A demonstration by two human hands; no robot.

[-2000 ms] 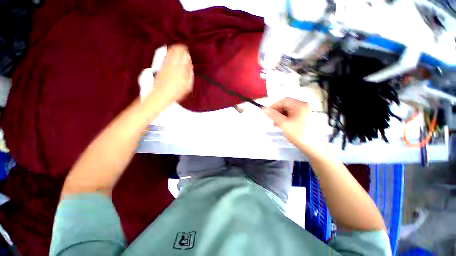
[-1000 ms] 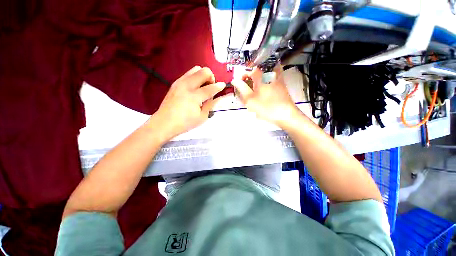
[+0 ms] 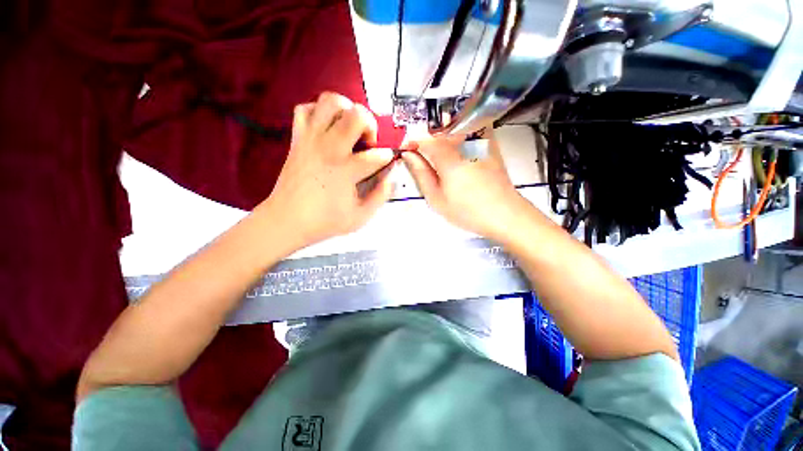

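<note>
My left hand (image 3: 330, 176) pinches the edge of the dark red cloth (image 3: 229, 53) and a dark strip just in front of the needle area (image 3: 410, 112) of the white and blue sewing machine (image 3: 374, 44). My right hand (image 3: 462, 181) meets it there, fingertips at the same edge and strip. The fingers hide most of the held part. A black strip (image 3: 251, 125) lies across the cloth, left of my left hand. The cloth spreads over the table's left side and hangs down.
A bunch of black strips (image 3: 625, 176) hangs right of the needle. An orange loop (image 3: 718, 198) is at the table's right end. A marked ruler band (image 3: 317, 277) runs along the front edge. Blue baskets (image 3: 744, 401) stand below right.
Since two seconds ago, the cloth and both hands have come to the needle area and the hands have closed together. Over the last second, the hands shift only slightly.
</note>
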